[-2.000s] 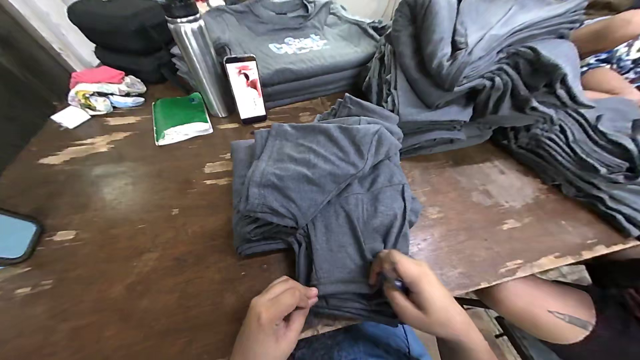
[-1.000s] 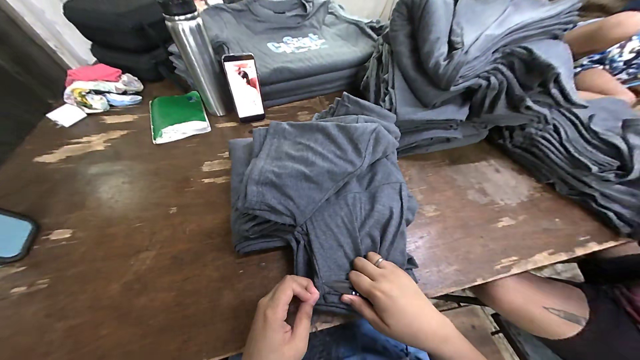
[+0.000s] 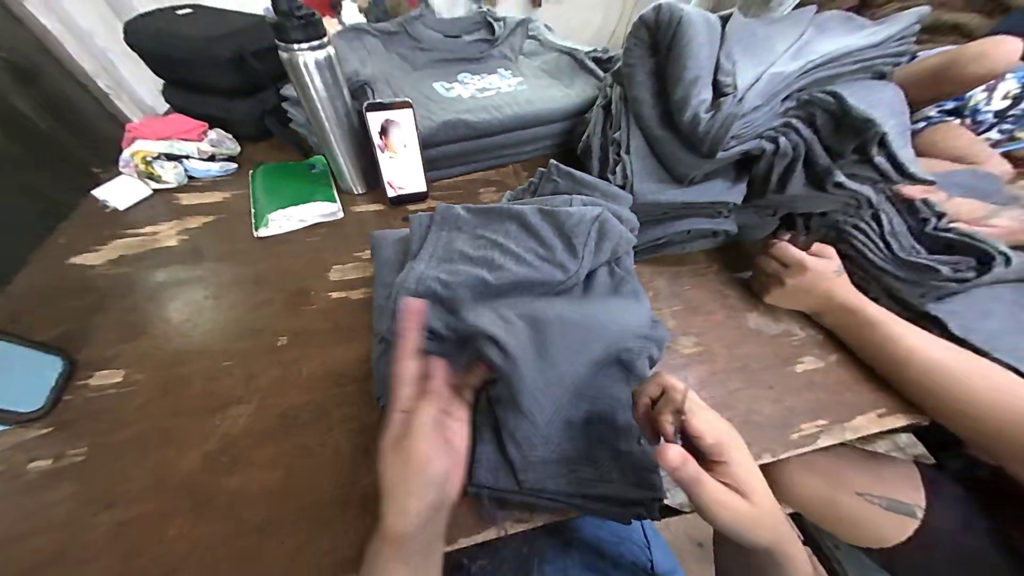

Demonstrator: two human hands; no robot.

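A stack of folded dark grey fabric garments (image 3: 552, 344) lies on the brown wooden table at its near edge. My left hand (image 3: 424, 424), blurred, is at the stack's left side with its fingers raised and apart, and nothing shows in it. At the lower right side of the stack is my right hand (image 3: 704, 456), its fingers curled beside the cloth edge. A small dark thing shows between those fingertips, too little of it visible to name.
Behind stand a steel bottle (image 3: 324, 112), a propped phone (image 3: 396, 152), a green packet (image 3: 294, 196) and folded grey T-shirts (image 3: 480, 88). Piled grey cloth (image 3: 704, 120) fills the back right, where a person's hand (image 3: 800, 272) touches it. Another phone (image 3: 32, 376) lies left.
My left hand has left the garment's near edge and moved up along its left side, fingers spread. My right hand has moved to the right edge. Another person's arm has come in at right.
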